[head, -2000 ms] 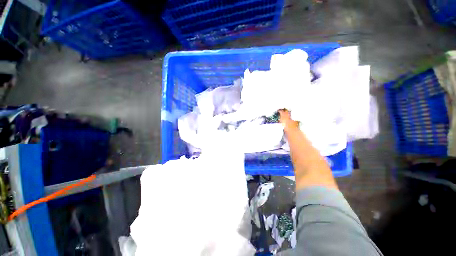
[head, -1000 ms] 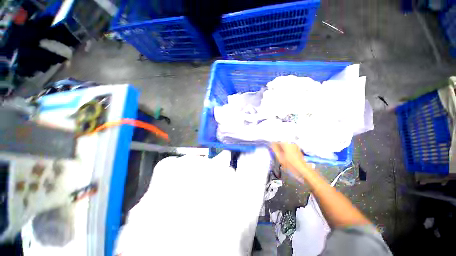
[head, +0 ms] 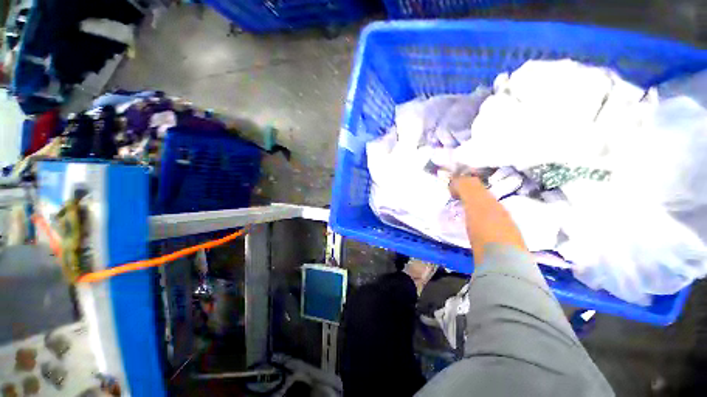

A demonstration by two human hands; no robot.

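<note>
A large blue plastic crate [head: 349, 143] holds a heap of white garment pieces [head: 543, 105], partly overexposed. My right hand [head: 463, 180] reaches into the left half of the crate, with its fingertips down among the white cloth. A small dark spot shows at the fingertips; I cannot tell what it is, or whether the fingers grip anything. A green-and-white patterned piece [head: 574, 176] lies among the white pieces to the right of my hand. A clear plastic bag [head: 647, 256] bulges at the crate's right side. My left hand is not in view.
A blue-edged table end [head: 128, 256] with an orange cord [head: 167, 262] stands at left. A light metal bar [head: 225, 221] runs from it towards the crate. Another blue crate [head: 209, 170] has dark and mixed cloth beside it. My dark-clothed leg [head: 380, 333] shows below the crate.
The view has moved closer to the crate. My right hand has gone from the crate's near edge back into the cloth. The large white cloth at the lower middle is out of view.
</note>
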